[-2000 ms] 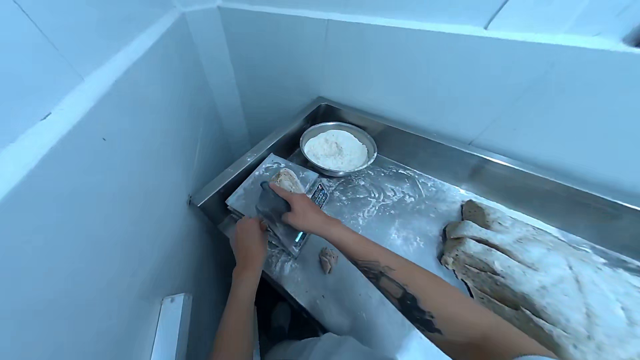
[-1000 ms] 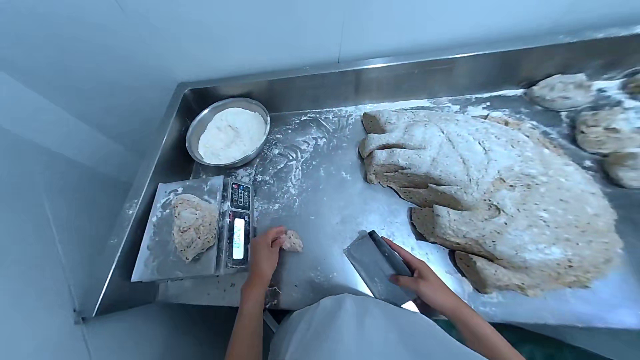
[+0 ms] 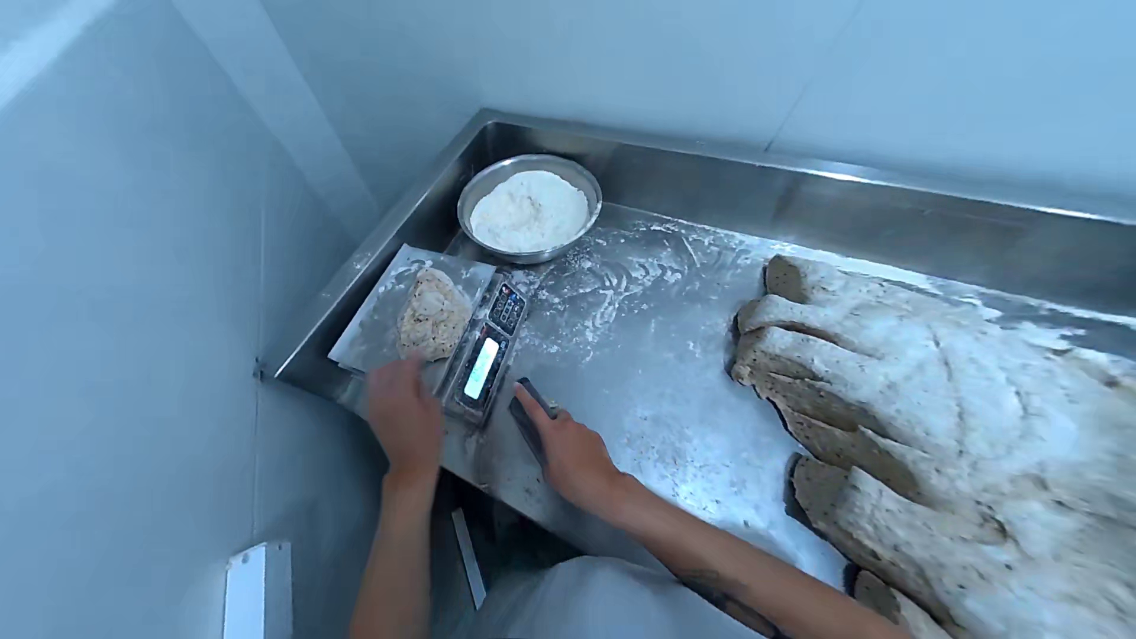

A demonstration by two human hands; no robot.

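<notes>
On the metal platform of a digital scale (image 3: 486, 359) rests a floured piece of dough (image 3: 433, 315). My left hand (image 3: 406, 413), somewhat blurred, is at the near edge of that platform, its fingertips by the dough's lower end; whether they grip any dough cannot be told. Just right of the scale's lit display, my right hand (image 3: 568, 448) holds a bench scraper (image 3: 531, 422) by its dark handle, the blade seen nearly edge-on. A large floured mass of dough (image 3: 958, 399) with cut, ragged left edges lies on the right of the steel table.
A steel bowl of flour (image 3: 531, 211) stands behind the scale in the table's back left corner. Raised steel rims (image 3: 692, 177) run along the back and left, close to the walls. Flour is scattered over the steel worktop (image 3: 621, 355).
A second ago my left hand was on a small dough piece right of the scale; now it is at the platform. My right hand has moved left with the scraper, from beside the large dough to the scale.
</notes>
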